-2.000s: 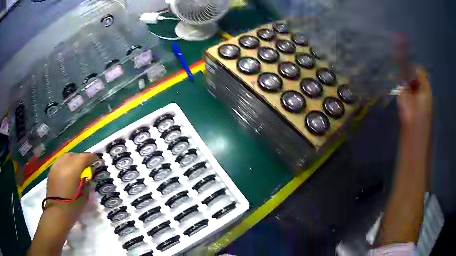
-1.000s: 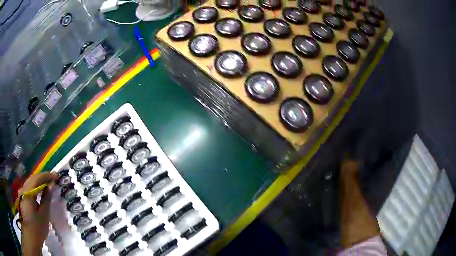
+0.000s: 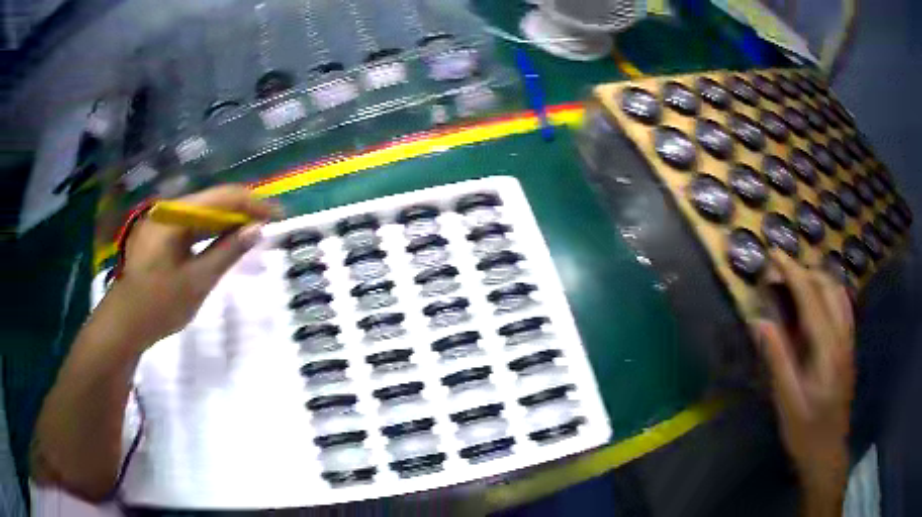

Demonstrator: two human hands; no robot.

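My left hand (image 3: pixel 172 273) holds a yellow pen-like test probe (image 3: pixel 197 215) above the upper left of the white packing tray (image 3: pixel 217 404). Dark-rimmed discs (image 3: pixel 389 358) stand on edge in rows in the tray's middle and right; its left part shows no discs. Red and black wires trail by my left wrist. My right hand (image 3: pixel 809 338), blurred, reaches over the near corner of the brown cardboard sheet (image 3: pixel 730 265), its fingertips at the discs (image 3: pixel 748 250) there. Whether it grips a disc cannot be told. The sheet lies on a dark, shiny stack.
A clear plastic sorting tray (image 3: pixel 334 126) with dark discs and small labels is at the back left. A blue marker pen (image 3: pixel 533 89) lies behind the red and yellow tape. The white fan's base (image 3: pixel 566 35) is at the back. The green mat (image 3: pixel 596 293) shows between tray and stack.
The view has swung to the right. My right hand has come up from below the bench edge to the cardboard sheet's near corner. My left hand still holds the yellow probe by the white tray.
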